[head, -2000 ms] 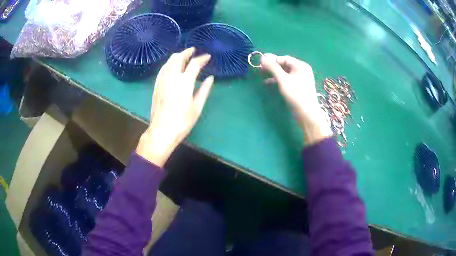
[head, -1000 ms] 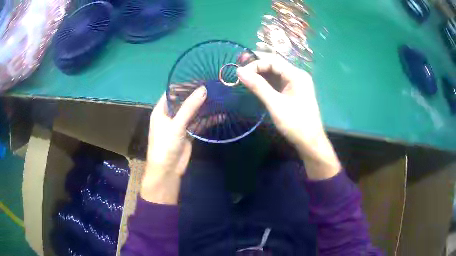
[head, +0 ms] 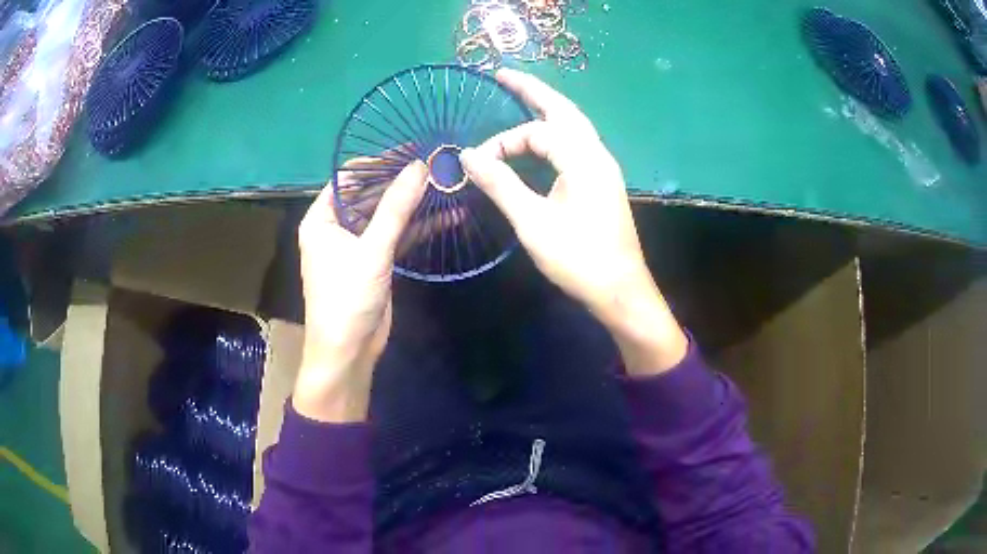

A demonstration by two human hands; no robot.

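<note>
A round dark fan grille (head: 433, 97) with thin radiating spokes is held up in front of me, over the bench's near edge. A thin copper-coloured trim ring (head: 447, 189) lies around its solid centre hub. My left hand (head: 357, 243) holds the grille from the left, its fingers behind the spokes and its thumb at the ring's left side. My right hand (head: 557, 195) has thumb and fingertip at the ring's right side, and another finger touches the grille's upper right rim. Whether the ring is fully seated cannot be told.
A loose ring pile (head: 520, 30) lies beyond the grille on the green bench (head: 693, 130). Grille stacks (head: 135, 87) and a clear bag of rings (head: 43, 97) are at upper left. Grilles (head: 857, 63) lie at right. A carton of grilles (head: 84, 411) stands below left, another open carton (head: 801, 379) below right.
The left hand took a grille off the bench and brought it close. The ring in the right hand has moved from beside the stacks onto the grille's hub. The view has turned downward.
</note>
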